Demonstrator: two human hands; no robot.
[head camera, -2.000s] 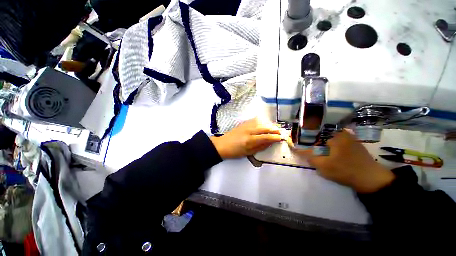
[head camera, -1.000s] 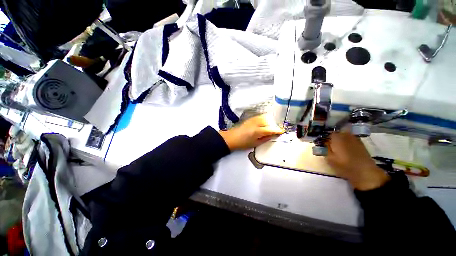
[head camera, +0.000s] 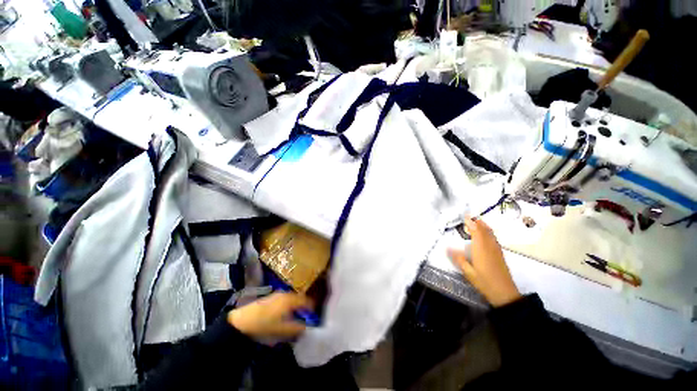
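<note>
A light grey garment piece (head camera: 382, 252) with navy trim hangs from the white machine table over its front edge. My left hand (head camera: 271, 315) is low beside its hanging navy edge, slightly blurred; whether it grips the cloth is unclear. My right hand (head camera: 487, 263) is at the table edge in front of the sewing machine (head camera: 611, 164), fingers apart, beside the cloth's right side. The needle area is partly hidden by machine parts. Yellow-red thread snips (head camera: 613, 269) lie on the table right of my right hand.
Another grey piece (head camera: 107, 267) with dark edges hangs at the left. More grey and navy pieces lie at the table's back. A grey motor box (head camera: 228, 88) stands back left. A blue bin (head camera: 30, 328) is low left, and a brown taped package (head camera: 294, 256) is below the table.
The view has swung left and widened. My hands have left the needle area; my left hand is now low by the table front. The grey piece now hangs over the front edge.
</note>
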